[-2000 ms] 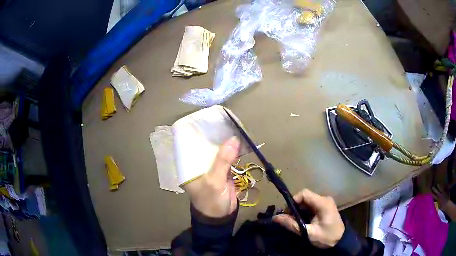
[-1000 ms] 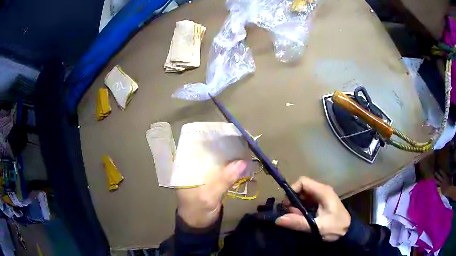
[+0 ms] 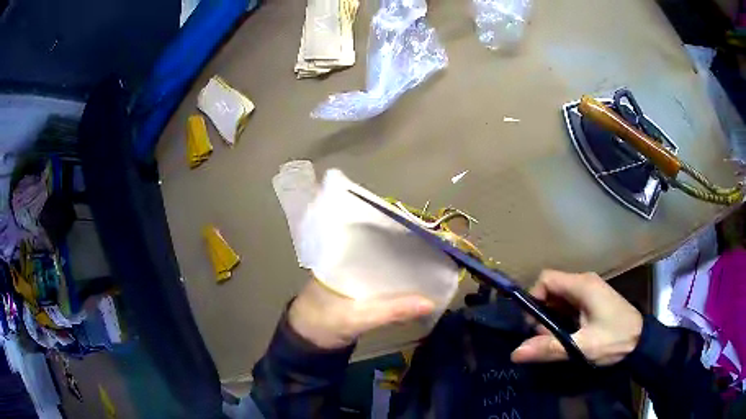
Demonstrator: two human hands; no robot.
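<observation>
My left hand [image 3: 356, 315] holds an off-white sewn cuff piece [image 3: 368, 254] by its near edge, thumb on top. My right hand [image 3: 585, 319] grips the black tailor's shears [image 3: 491, 277]. The blades point up and left across the piece, their tip near its upper left corner; whether they are closed on cloth I cannot tell. More off-white pieces [image 3: 295, 192] lie on the table just left of the held piece, partly hidden by it. Curly yellow and white seam allowance trimmings [image 3: 446, 223] lie beyond the blades, partly covered.
An electric iron [image 3: 622, 151] stands at right with its cord. A stack of untrimmed pieces [image 3: 327, 37] and a crumpled clear plastic bag [image 3: 401, 61] lie at the far side. Small pale pieces [image 3: 226, 109] and small mustard pieces [image 3: 198, 141] lie at left on the brownish table [image 3: 532, 188].
The held piece has turned, its near right end now lower toward my body. My right hand and the shears have moved right. The camera view has shifted, so the bag and stack sit higher.
</observation>
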